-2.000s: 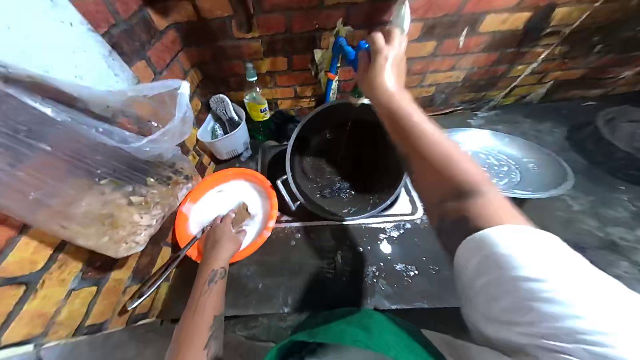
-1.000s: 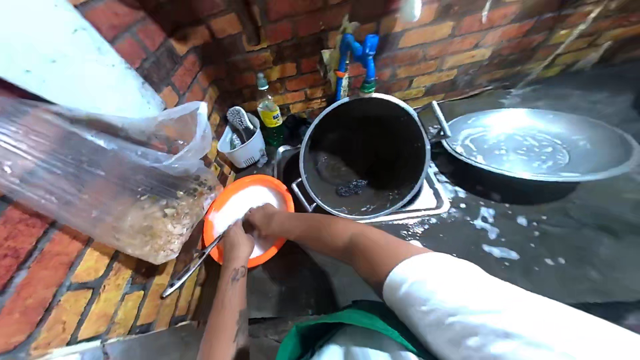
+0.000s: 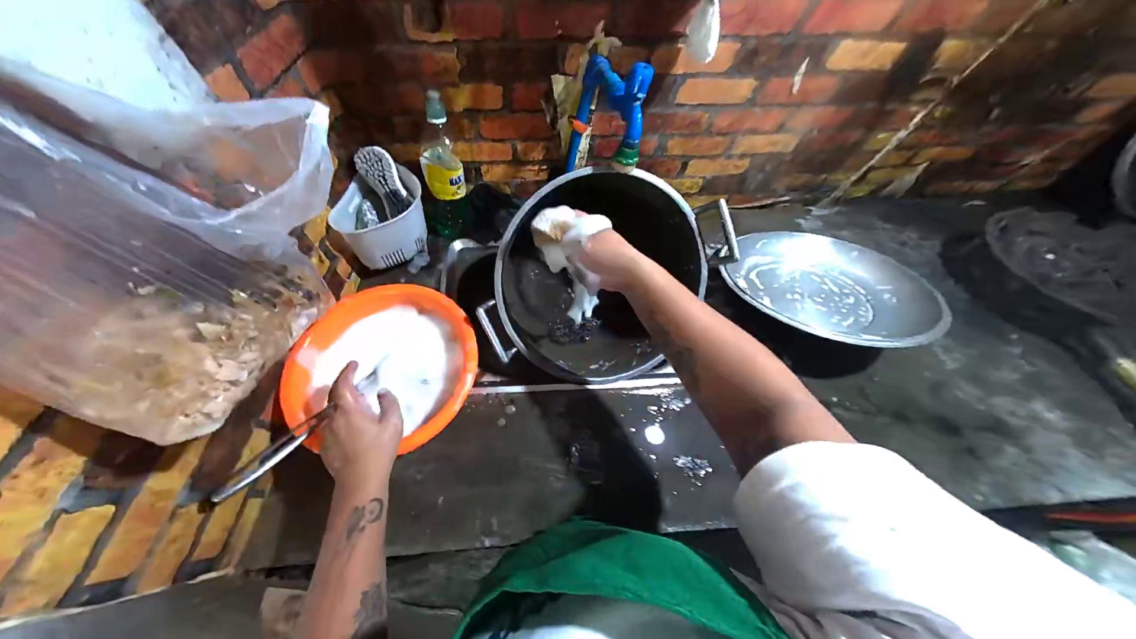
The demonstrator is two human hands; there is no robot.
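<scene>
My right hand [image 3: 603,257] is closed around a sudsy sponge [image 3: 557,232] inside a large, deep metal pot [image 3: 643,200]. Foam hangs down from the sponge, over a dark scouring pad [image 3: 573,329] at the pot's bottom. At the left, my left hand [image 3: 362,426] is over the near edge of an orange basin [image 3: 458,333] full of white suds, thumb and fingers apart. A long metal utensil [image 3: 266,460] leans across the basin's rim beside that hand; whether the fingers touch it I cannot tell.
Right of the pot, a wet, shallow metal pan [image 3: 825,288] rests on the dark counter. Behind stand a blue tap [image 3: 632,106], a green soap bottle [image 3: 441,177] and a white basket [image 3: 382,241] holding a brush. A clear plastic bag of scraps [image 3: 204,355] bulges at the left. Brick wall behind.
My right hand has moved out of the orange basin into the pot, with the sudsy sponge in it. My left hand remains at the basin.
</scene>
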